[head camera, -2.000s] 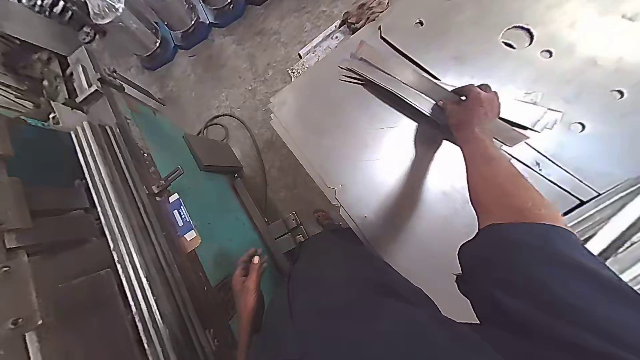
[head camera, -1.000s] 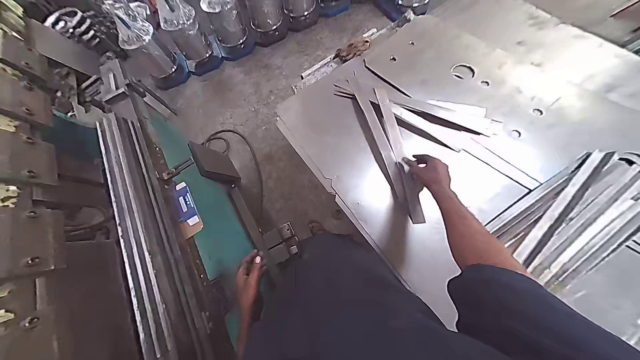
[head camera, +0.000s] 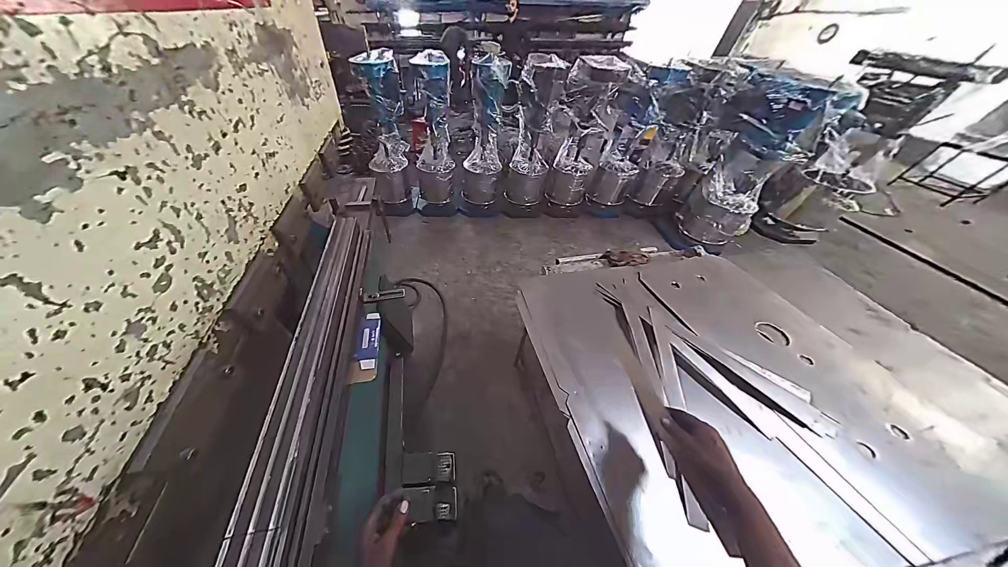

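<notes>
My right hand (head camera: 697, 441) is closed over the edge of a narrow sheet-metal strip (head camera: 647, 394), above a large metal sheet. More cut metal strips (head camera: 676, 386) lie in a loose fan beside it, some crossing each other. My left hand (head camera: 384, 521) is low at the edge of the green machine bed (head camera: 358, 449), beside two dark blocks (head camera: 429, 484); its fingers are partly curled, and whether it touches the machine cannot be told. A blue and white small box (head camera: 368, 342) rests on the machine near a dark plate.
The large metal sheet (head camera: 583, 339) with round holes spreads on the right. Long metal bars (head camera: 295, 394) run along the machine at left, beside a peeling wall (head camera: 157, 197). Several plastic-wrapped machines (head camera: 526, 169) stand in a row behind. A black cable (head camera: 442, 331) loops over the floor.
The view has tilted up strongly. Two seconds ago my right hand was over the strips near their far end; it has since moved to a strip at the near left of the pile. The left hand stays by the machine.
</notes>
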